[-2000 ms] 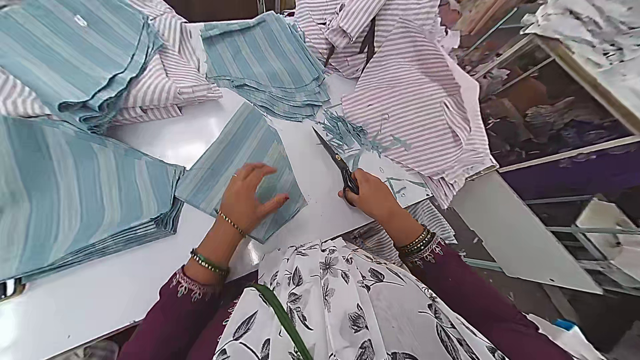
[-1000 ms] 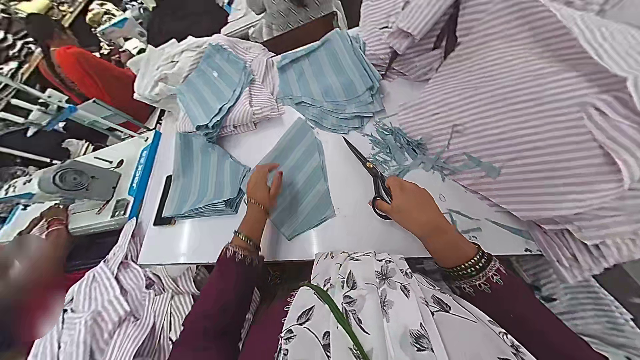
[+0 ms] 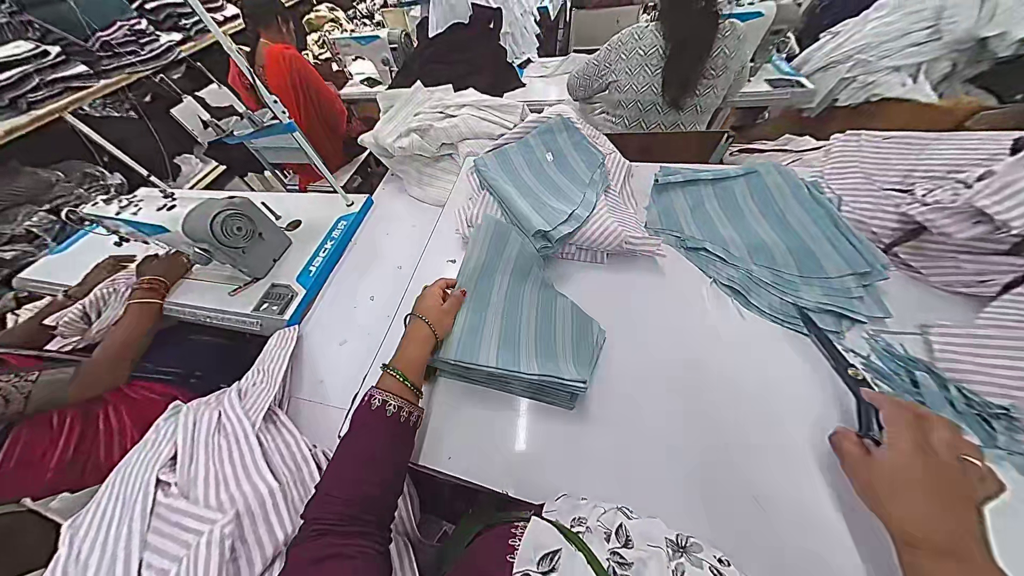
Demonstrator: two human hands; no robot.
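Note:
My left hand [image 3: 438,310] rests at the left edge of a stack of blue striped fabric pieces [image 3: 520,320], its fingertips touching the cloth; whether it grips any is unclear. My right hand [image 3: 920,472] holds black-handled fabric scissors [image 3: 854,376], their blades pointing up and left toward a fanned pile of blue striped pieces [image 3: 768,232]. Thin blue fabric trimmings [image 3: 936,392] lie just beyond the scissors. Behind the stack, another small pile of blue pieces [image 3: 548,180] sits on pink-and-white striped cloth [image 3: 632,208].
The white table [image 3: 672,432] spreads before me. At left a co-worker's hands [image 3: 160,272] are at a Jack sewing machine [image 3: 232,232]. Striped garments [image 3: 208,472] hang at lower left; more striped cloth [image 3: 920,192] lies at right. Two people sit beyond the table.
My left hand has moved left to the stack's edge; the single blue piece that lay apart in front of me no longer lies there. The scissors remain in my right hand. The view has swung left.

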